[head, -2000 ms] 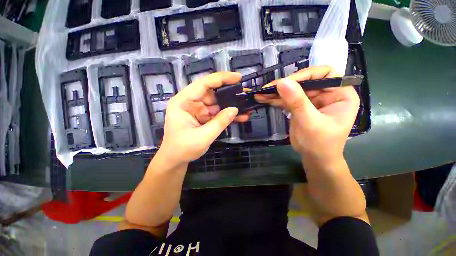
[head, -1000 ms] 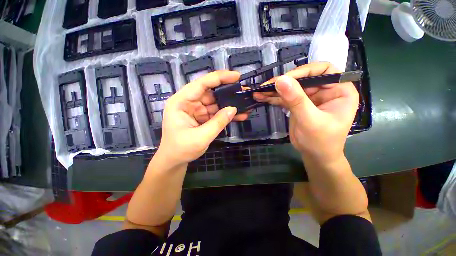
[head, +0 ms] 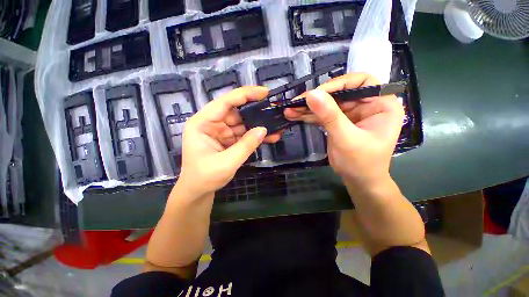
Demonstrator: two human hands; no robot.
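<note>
My left hand (head: 223, 136) grips one end of a black phone housing (head: 261, 116), thumb below and fingers above and behind. The housing is tilted and slants up to the right, partly behind my right fingers. My right hand (head: 357, 122) holds black tweezers (head: 354, 94) between thumb and fingers. Their flat, greyish rear end points right and their tips reach the housing near my left fingers. I cannot tell if a small piece is at the tips. Both hands are over the tray's near right part.
A dark-edged tray (head: 419, 125) holds rows of black housings (head: 129, 132) on a wrinkled white liner (head: 52, 116). A grid sheet (head: 249, 188) lies at its near edge. A white fan (head: 502, 14) stands at the back right. A cardboard box (head: 458, 229) and red stool (head: 95, 249) are below the bench.
The view has shifted slightly, so hands and tray sit a little further left. The housing and tweezers stay held in nearly the same pose.
</note>
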